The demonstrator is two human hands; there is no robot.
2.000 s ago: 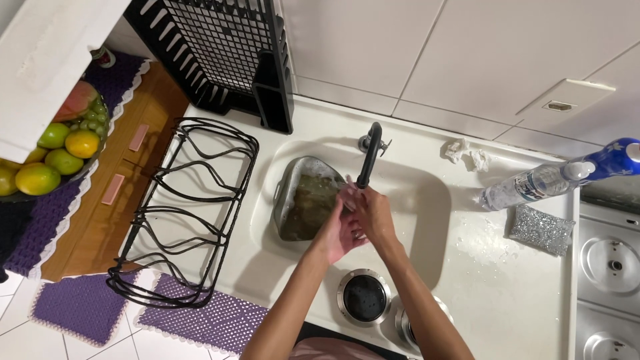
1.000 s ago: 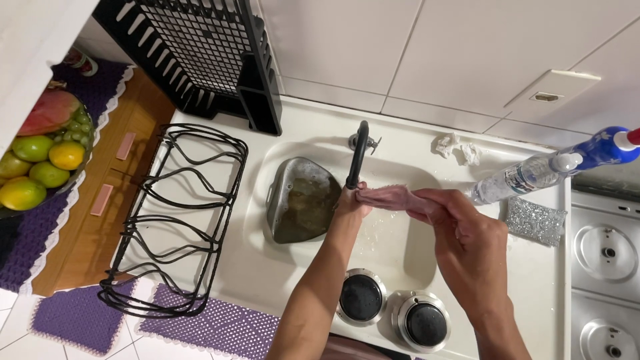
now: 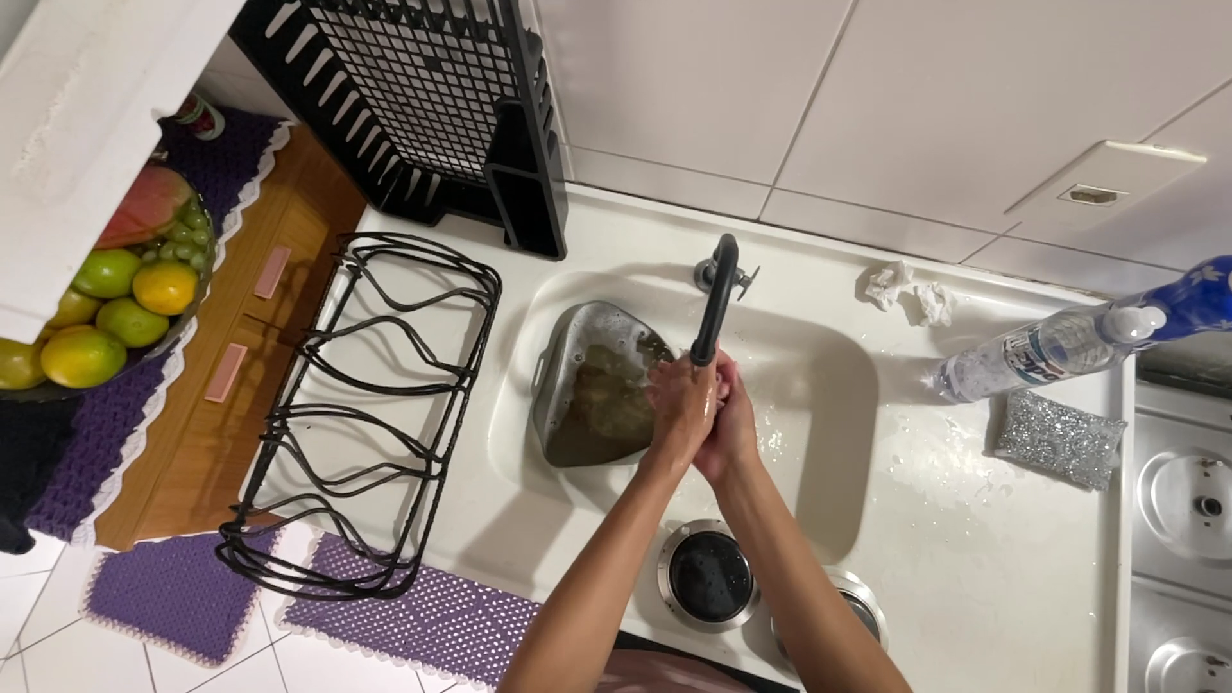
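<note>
Under the black faucet [image 3: 714, 308], my left hand [image 3: 681, 409] and my right hand [image 3: 729, 419] are pressed close together over the white sink basin [image 3: 837, 433]. Water runs onto them. The fingers overlap and partly hide each other, so whether anything lies between the palms cannot be seen. Left of my hands, a grey plastic tub [image 3: 568, 385] holding murky, brownish water sits in the basin. Just below the basin is a round black-and-metal piece [image 3: 709, 575], and a second similar one [image 3: 857, 616] is partly hidden by my right forearm.
A black wire rack [image 3: 423, 472] lies on the left counter, below an upright black dish drainer [image 3: 525, 173]. At right are a clear plastic bottle [image 3: 1030, 356], a blue bottle [image 3: 1193, 298], a silvery sponge [image 3: 1059, 438] and crumpled white paper [image 3: 890, 285]. A fruit bowl [image 3: 197, 322] stands far left.
One second ago my right hand held a pinkish cloth-like thing stretched to the right of the faucet. It has moved left and now meets my left hand under the water; that thing no longer shows.
</note>
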